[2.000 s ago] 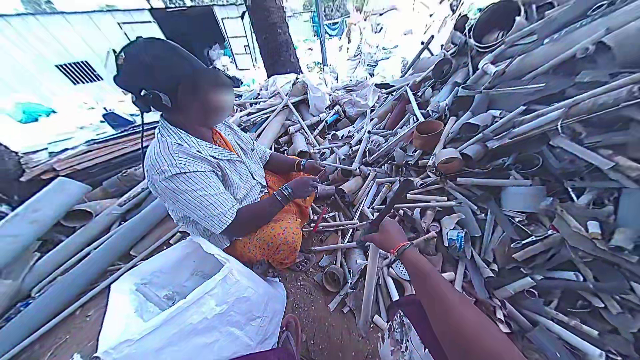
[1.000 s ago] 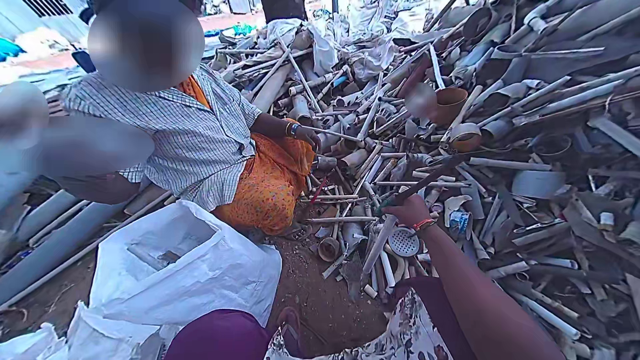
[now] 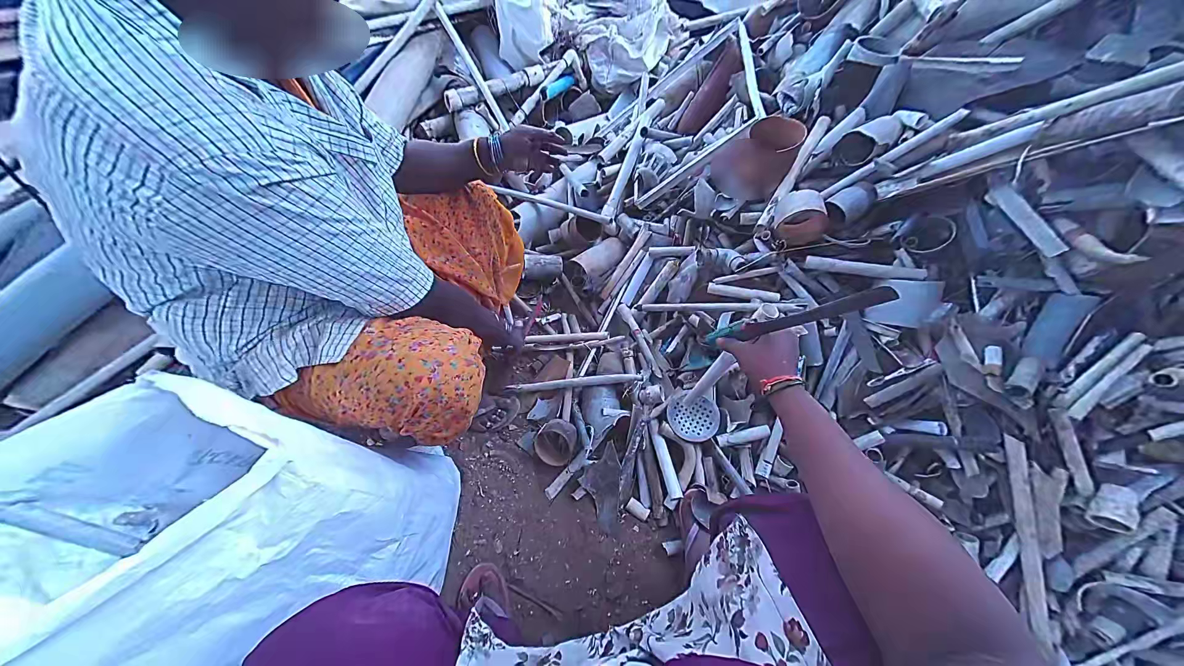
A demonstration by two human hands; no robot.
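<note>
My right hand (image 3: 763,356), with a red band at the wrist, grips the green handle of a long dark blade (image 3: 823,308), which points right over the scrap. Under that hand a pale pipe piece (image 3: 710,377) slants down toward a round perforated grey disc (image 3: 694,419); whether my fingers touch the pipe is unclear. My left hand is out of view. Pieces of plastic pipe (image 3: 666,462) lie in a heap in front of my feet.
A co-worker (image 3: 213,185) in a checked shirt squats at the left, one hand reaching over the heap. A large white sack (image 3: 351,499) stands at the lower left. Wide pipe rings (image 3: 800,217) and long pipes (image 3: 1017,139) lie at the upper right. Brown soil (image 3: 555,536) shows before my feet.
The view has tilted down toward the heap. The co-worker's hands, together two seconds ago, are now apart, one stretched out over the pipes. My right hand still holds the blade.
</note>
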